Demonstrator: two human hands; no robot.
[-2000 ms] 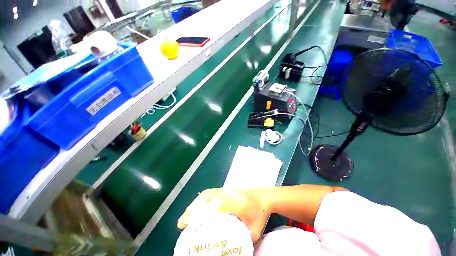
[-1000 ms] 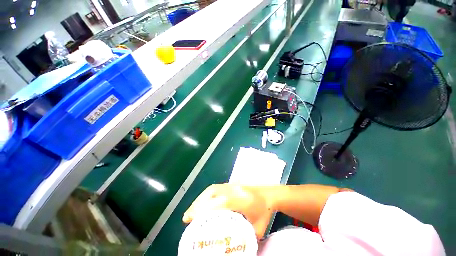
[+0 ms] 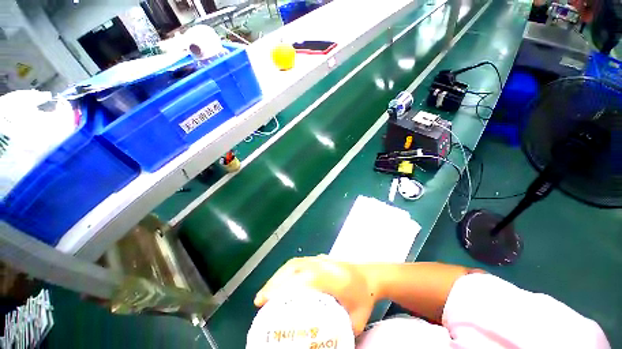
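My right hand (image 3: 320,276) reaches in from the right at the bottom, the arm in a pale pink sleeve. It is wrapped round the far side of a white drink cup (image 3: 300,324) with a round lid and orange-brown lettering. The frame's lower edge cuts off the cup, and most of the fingers are hidden. Just beyond the hand, a stack of white sheets or pads (image 3: 377,230) lies on the green bench, its near end partly covered by the hand. My left hand is not in view.
Beyond the stack are a coiled white cable (image 3: 410,189), a grey-black box (image 3: 417,140) and a black corded device (image 3: 448,92). A pedestal fan (image 3: 576,140) stands right. Blue bins (image 3: 184,119), a yellow object (image 3: 284,57) and a phone (image 3: 315,47) are on the left shelf.
The view has turned left, so bench, bins and fan appear further right, and more of a white bag shows at the left. My right hand stays round the cup.
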